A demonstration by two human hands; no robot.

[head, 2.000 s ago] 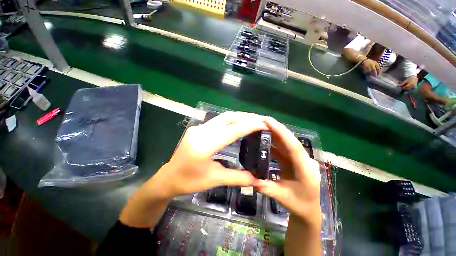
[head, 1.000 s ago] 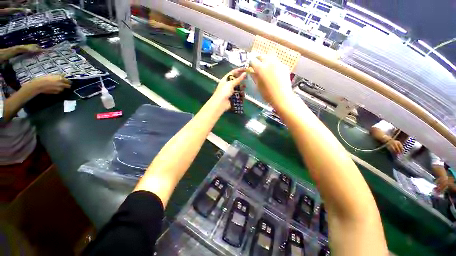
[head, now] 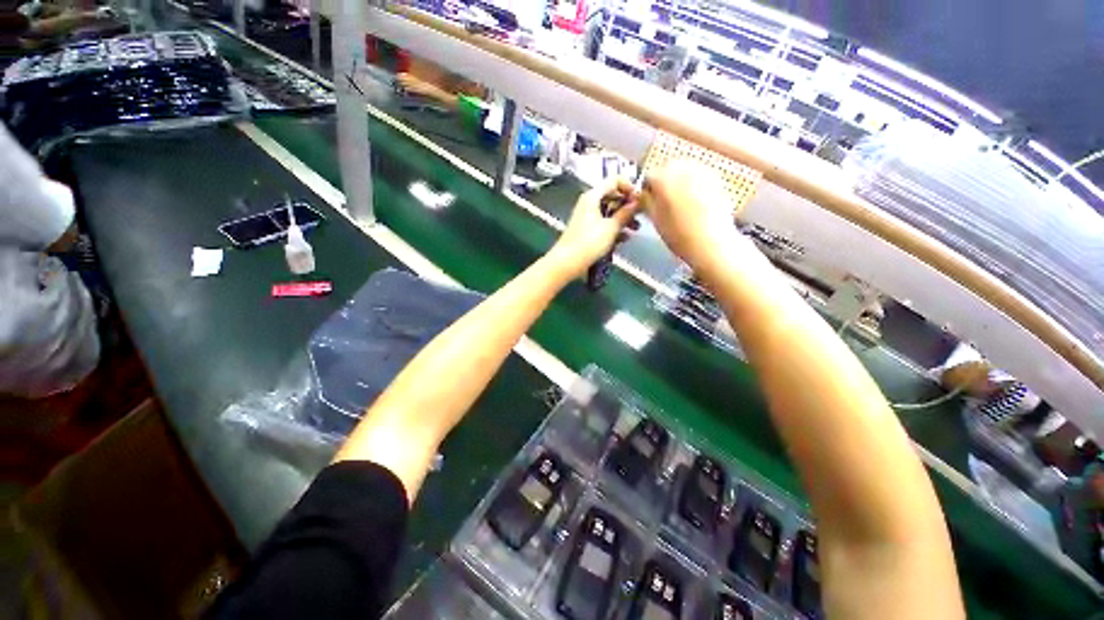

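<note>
A black bar phone [head: 602, 264] is held upright in my left hand [head: 593, 227], out over the green conveyor. My right hand [head: 678, 200] is beside its top end, fingers bent close to it; whether they grip anything is too small to tell. Both arms are stretched forward. Below them a clear blister tray [head: 484, 560] holds several black phones [head: 590, 564] lying face down in two rows, with pale rectangles on their backs. One pocket at the tray's far left corner holds no phone.
A bagged grey stack [head: 385, 345] lies left of the tray. Further left are a red marker [head: 302, 290], a small white bottle [head: 298, 251], a dark frame [head: 269, 225] and a white scrap [head: 207, 262]. A post [head: 352, 121] and shelf rail stand ahead. People sit at left and right.
Since two seconds ago, both hands have moved from above the tray out over the conveyor with a phone. In the last second the phone has turned and the view has shifted slightly.
</note>
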